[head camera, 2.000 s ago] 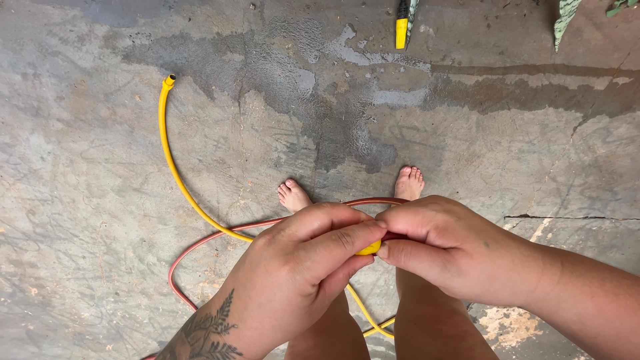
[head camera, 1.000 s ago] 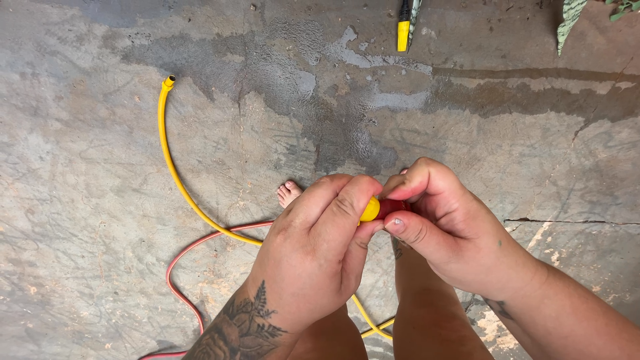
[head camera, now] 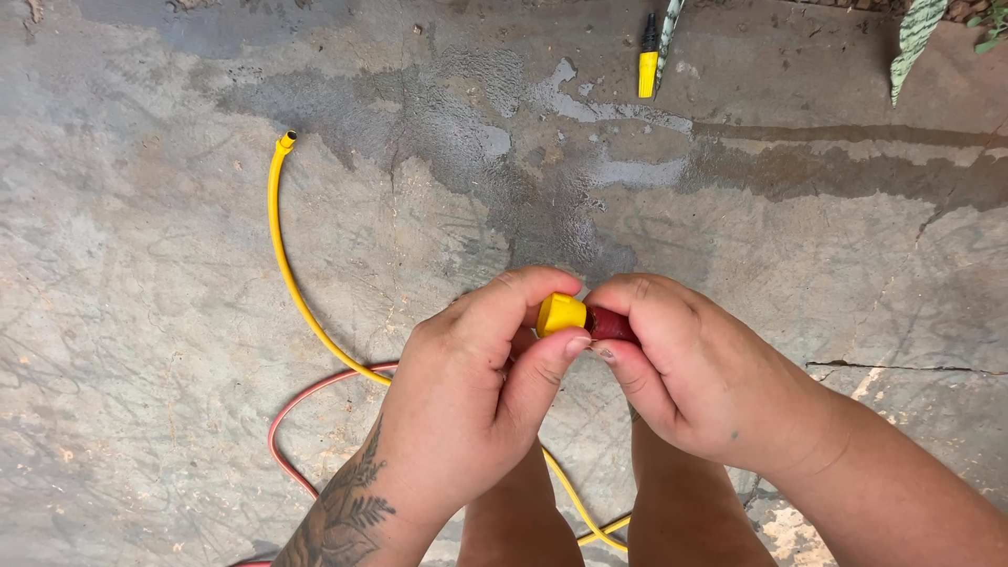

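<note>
In the middle of the head view, my left hand [head camera: 488, 362] grips a yellow plastic hose fitting [head camera: 561, 315] between thumb and fingers. Against it, my right hand [head camera: 693, 362] pinches the end of a red hose [head camera: 613, 324]. A narrow dark part shows between the yellow fitting and the red end; whether they are joined cannot be told. A yellow hose [head camera: 285, 260] curves over the floor at the left, its open end upward. It crosses a thinner-looking red hose [head camera: 277, 421] beside my left wrist. Both run out of sight behind my hands and arms.
A black and yellow hose nozzle [head camera: 647, 75] lies on the concrete floor [head camera: 157, 315] near the top, beside a variegated leaf [head camera: 668, 39]. Another leaf [head camera: 913, 47] hangs at the upper right. Wet patches darken the floor ahead. My legs stand below my hands.
The yellow fitting and red hose end, mostly covered by my fingers two seconds ago, now show between my hands. My hands have shifted their grip. The hose and nozzle on the floor have not moved.
</note>
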